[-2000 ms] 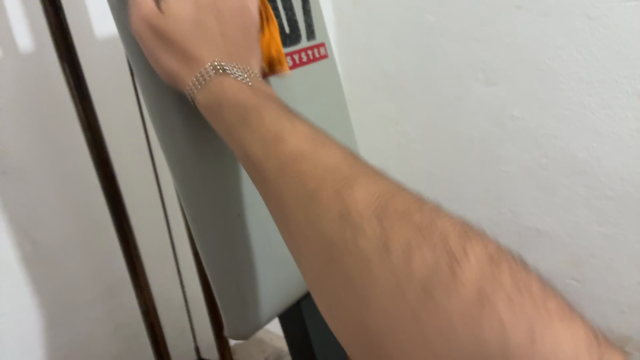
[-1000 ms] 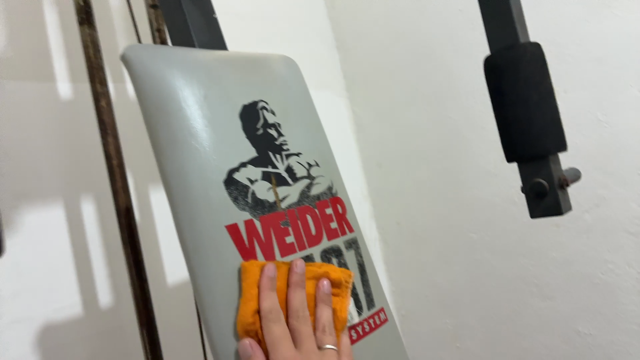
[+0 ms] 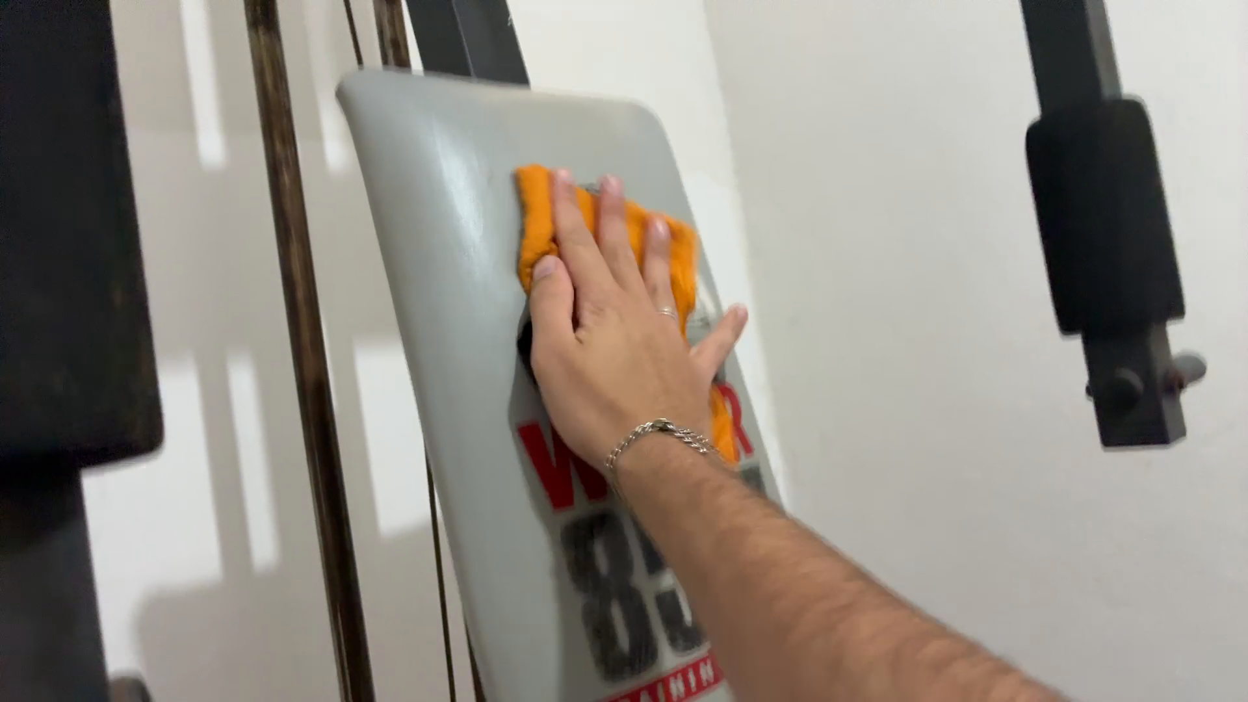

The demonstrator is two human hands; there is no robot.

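Note:
My right hand (image 3: pixel 624 331), with a chain bracelet at the wrist and a ring on one finger, presses an orange cloth (image 3: pixel 534 219) flat against a grey padded backrest (image 3: pixel 429 292) of a Weider exercise machine. Its fingers are spread over the cloth, near the pad's upper middle. Red and black print shows below the hand, and the hand and cloth cover part of the printed picture. The pad leans at a slant. My left hand is out of view.
Dark worn metal guide rods (image 3: pixel 307 370) run down left of the pad. A black pad (image 3: pixel 68 234) fills the left edge. At the right hangs a metal arm with a black foam pad (image 3: pixel 1107 214) and a bolt at its lower end. A white wall (image 3: pixel 907 292) stands behind.
Since a second ago, my right hand and the cloth have moved up the backrest, from the lettering onto the printed figure. The view has shifted, and the black pad at left has come in.

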